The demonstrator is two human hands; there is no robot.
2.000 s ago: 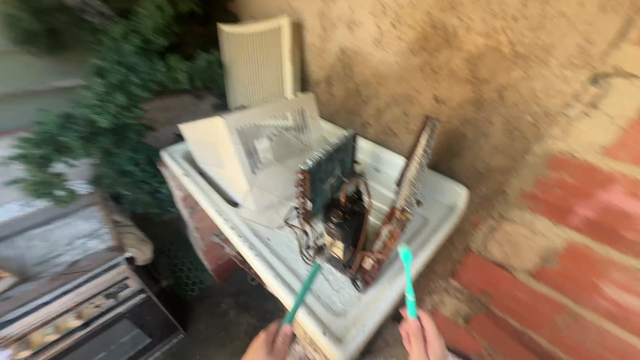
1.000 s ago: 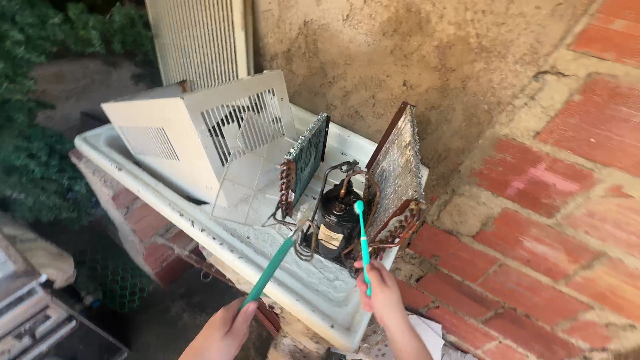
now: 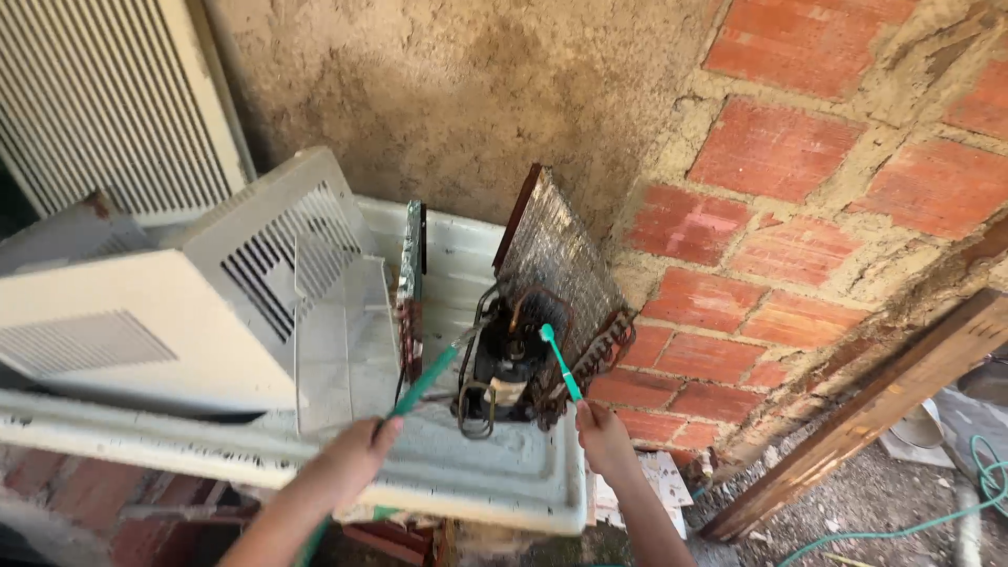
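Note:
My left hand (image 3: 358,461) grips a green hose (image 3: 425,383), whose end points at a black compressor (image 3: 512,354) with bent copper tubes. My right hand (image 3: 602,437) holds a teal toothbrush (image 3: 561,364) by its handle, bristle end up, in front of the compressor's right side. Whether the brush touches anything, I cannot tell. A finned coil (image 3: 559,252) leans to the right behind the compressor. A narrower finned coil (image 3: 411,283) stands on edge to its left. All of these parts rest in a white basin (image 3: 472,484) with worn edges.
A cream slatted housing (image 3: 150,315) and a clear plastic panel (image 3: 346,354) fill the basin's left side. Behind them leans a ribbed cream panel (image 3: 102,102). A brick wall (image 3: 776,150) rises at right, with a slanting wooden beam (image 3: 858,417) and a coiled green hose (image 3: 898,533) below.
The view has come much closer to the basin and turned. Both hands still hold the hose and the toothbrush, near the compressor.

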